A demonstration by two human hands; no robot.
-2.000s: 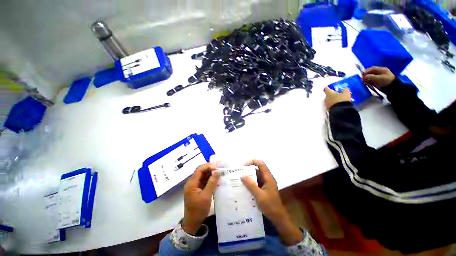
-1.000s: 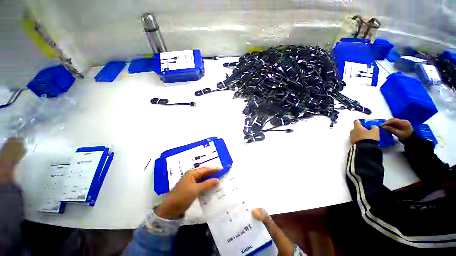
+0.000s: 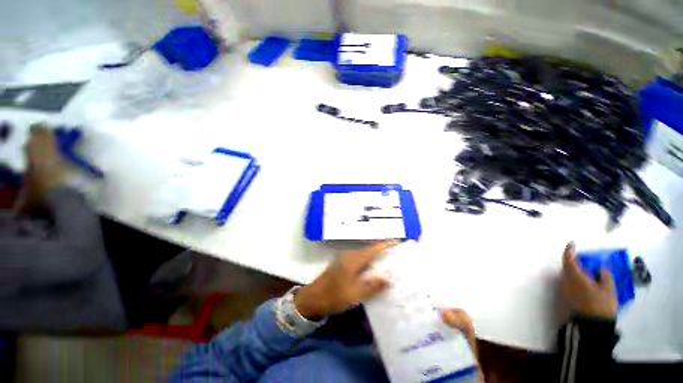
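Note:
A retail box [image 3: 419, 329], white back side up with small text and a blue lower edge, is held tilted above my lap at the table's front edge. My left hand [image 3: 348, 280] is at its upper left end, fingers near its top edge. My right hand [image 3: 460, 325] holds its right side; only part of that hand shows. A flat stack of unfilled retail boxes [image 3: 363, 215] with blue flaps lies just beyond my left hand. The picture is blurred, and the box's top end is washed out.
The black cable pile [image 3: 547, 135] is at back right. A single loose cable [image 3: 348, 116] lies left of it. A second box stack [image 3: 371, 60] is at the back. White boxes [image 3: 213, 183] lie left. Another person's hand [image 3: 592, 288] holds a blue tray at right; another person's arm [image 3: 64, 247] is at left.
The view has swung left, so the table things sit further right. My left hand has moved from the box's side to its upper end. More of the person at left shows.

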